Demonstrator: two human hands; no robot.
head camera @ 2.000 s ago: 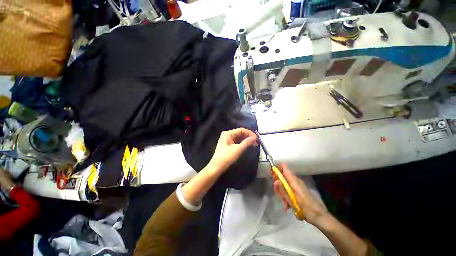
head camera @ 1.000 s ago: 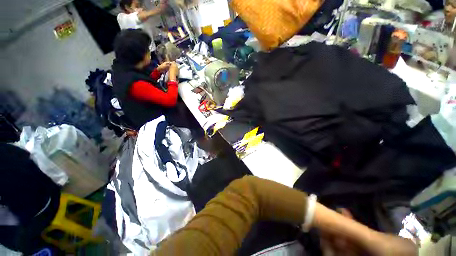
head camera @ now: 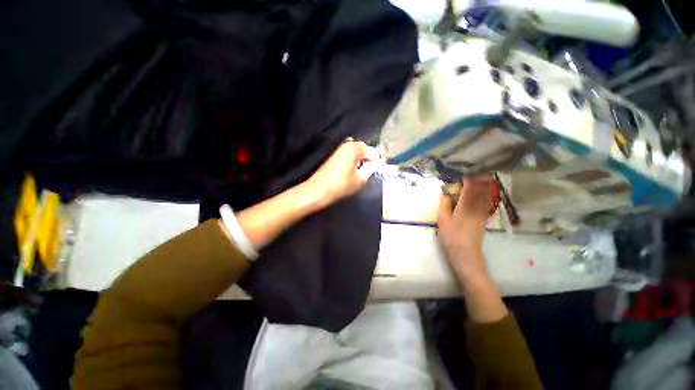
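The large black garment (head camera: 328,251) lies over the table left of the needle and hangs over its front edge. My left hand (head camera: 343,174) pinches its edge at the lit needle end of the white sewing machine (head camera: 602,175); glare hides the fingertips' detail. My right hand (head camera: 466,217) reaches under the machine arm, over the scissors. Their red loop (head camera: 496,192) shows right of the fingers and a yellow-orange part (head camera: 453,189) left of them. The blades are hidden, and whether the fingers grip is unclear. Dark snips (head camera: 507,206) lie just to the right.
The white machine bed (head camera: 415,259) runs along the front, with a thin dark slot and a red dot. Yellow strips (head camera: 47,228) are at the table's left end. White cloth (head camera: 335,354) covers my lap. A white bar-like part (head camera: 587,19) stands behind the machine head.
The view has swung back from the left to the machine. My right hand, which held the scissors before the garment two seconds ago, is now under the machine arm. My left hand is nearer the needle.
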